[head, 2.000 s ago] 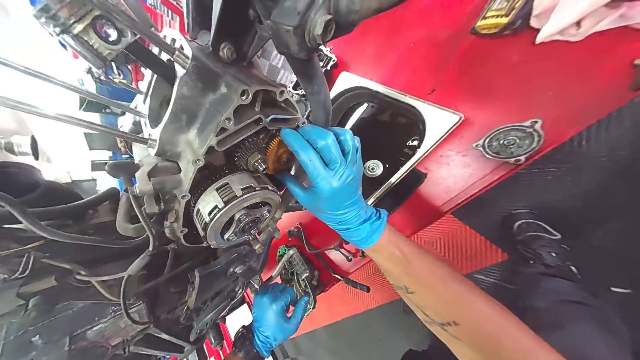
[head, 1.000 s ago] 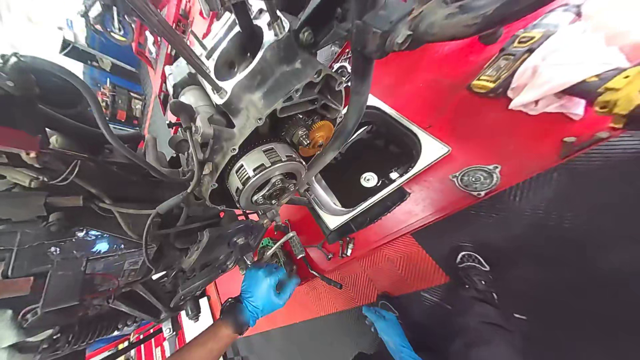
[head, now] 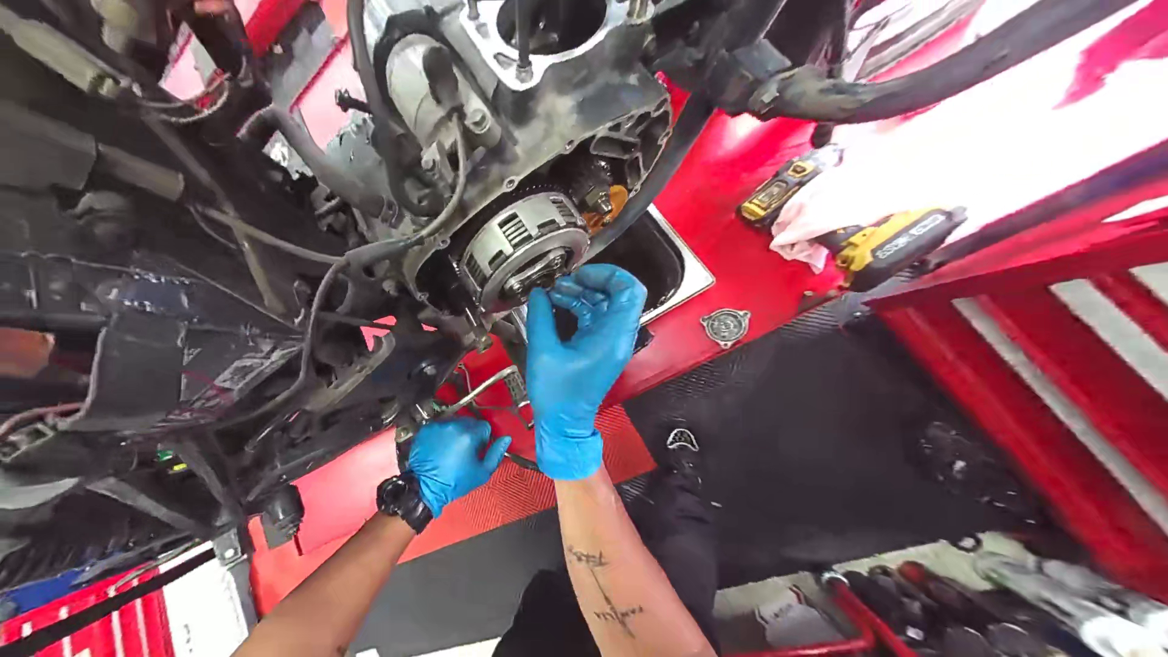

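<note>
A motorcycle engine with its side opened shows a round metal clutch basket (head: 522, 239) and, to its right, an orange-gold gear (head: 610, 206). My right hand (head: 584, 338), in a blue glove, has its thumb and fingertips bent together at the lower edge of the clutch centre; whether something small is between them cannot be told. Lower left, my left hand (head: 454, 461), also blue-gloved, rests by a metal foot lever (head: 488, 388) below the engine, its thumb apart from the fingers. What its fingers touch is hidden.
A drain pan (head: 683, 260) sits behind the clutch on the red lift. Right of it lie a round metal cover (head: 725, 327), a pink cloth (head: 803, 228) and yellow-black power tools (head: 899, 245). A black hose (head: 662, 169) crosses beside the engine opening. A red cabinet (head: 1031, 365) stands at the right.
My right hand, low and away from the engine one second ago, is now at the clutch centre. Two seconds ago it was at the orange-gold gear. The view has shifted considerably.
</note>
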